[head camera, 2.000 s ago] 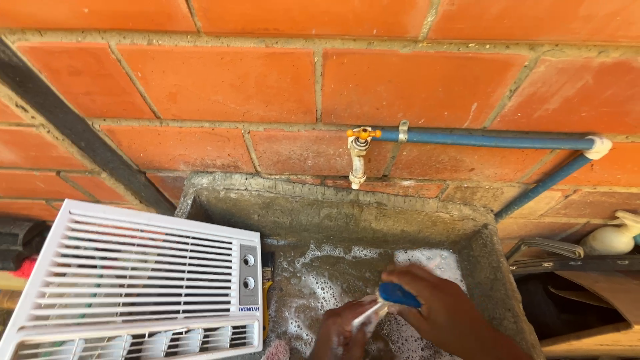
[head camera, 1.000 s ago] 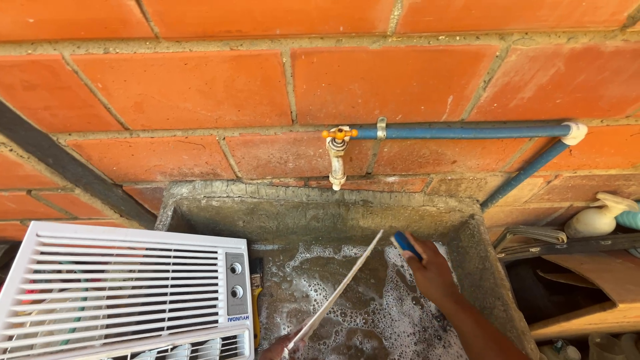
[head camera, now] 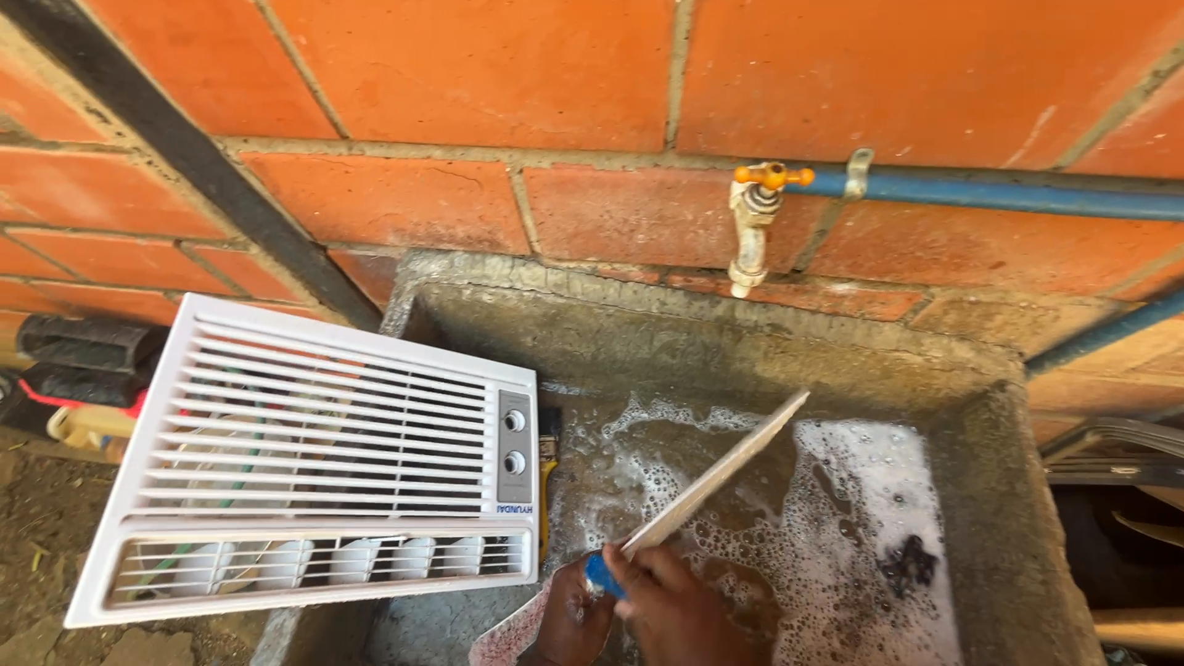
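Observation:
My left hand point(head camera: 569, 615) grips the lower end of a thin pale panel point(head camera: 717, 481), seen nearly edge-on and tilted up to the right over a concrete wash basin point(head camera: 1004, 462). Close beside it, my right hand point(head camera: 680, 601) holds a small blue object point(head camera: 603, 572), perhaps a brush or sponge, against the panel's lower end. Soapy water point(head camera: 865, 499) lies in the basin. A pink speckled item point(head camera: 513, 638) shows by my left hand. The white air-conditioner front grille point(head camera: 324, 435) rests across the basin's left side, with a yellow-handled paintbrush point(head camera: 548, 453) beside it.
An orange-handled tap point(head camera: 754, 222) on a blue pipe point(head camera: 999, 196) projects from the brick wall above the basin. A dark clump point(head camera: 908, 564) sits in the foam. Black objects point(head camera: 88, 356) lie at far left; a metal-framed item point(head camera: 1115, 453) is at right.
My right hand, apart from the panel one second ago, is now beside my left hand at its lower end with the blue object. The view has shifted.

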